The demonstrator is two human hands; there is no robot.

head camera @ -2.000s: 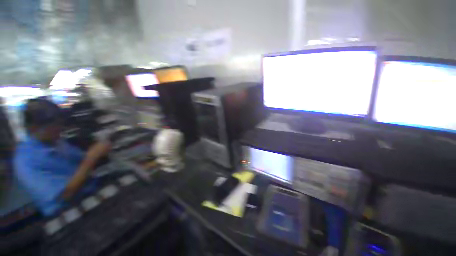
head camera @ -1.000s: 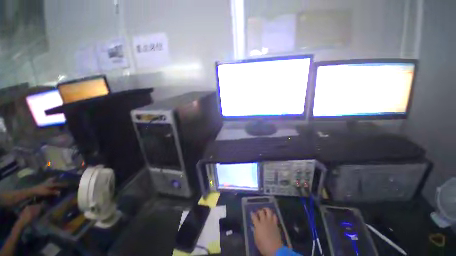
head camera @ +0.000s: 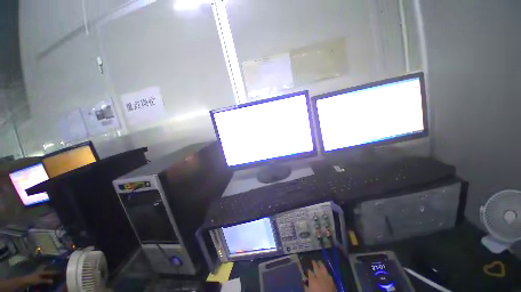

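My right hand (head camera: 320, 279) shows at the bottom edge, fingers forward, just right of the left fixture (head camera: 281, 274). What lies under its palm is hidden. The left fixture is a dark-centred tray with a pale rim, cut off by the edge. The right fixture (head camera: 360, 272) holds a dark phone (head camera: 381, 275) with a lit screen reading 21:01. Blue cables (head camera: 335, 268) run down between them from the radio communication tester (head camera: 297, 228). My left hand is not in view.
Twin monitors (head camera: 265, 130) and a keyboard (head camera: 257, 199) stand above the tester. A grey metal box (head camera: 408, 214) and white fan (head camera: 505, 214) are right; a computer tower (head camera: 154, 217) and another fan (head camera: 85, 271) left. A white stick (head camera: 425, 279) lies right. Another person's hand (head camera: 37, 278) shows far left.
The view has swung from the neighbouring bench to the twin monitors and then tilted up. My right hand has moved right, off the left fixture, to the spot beside it.
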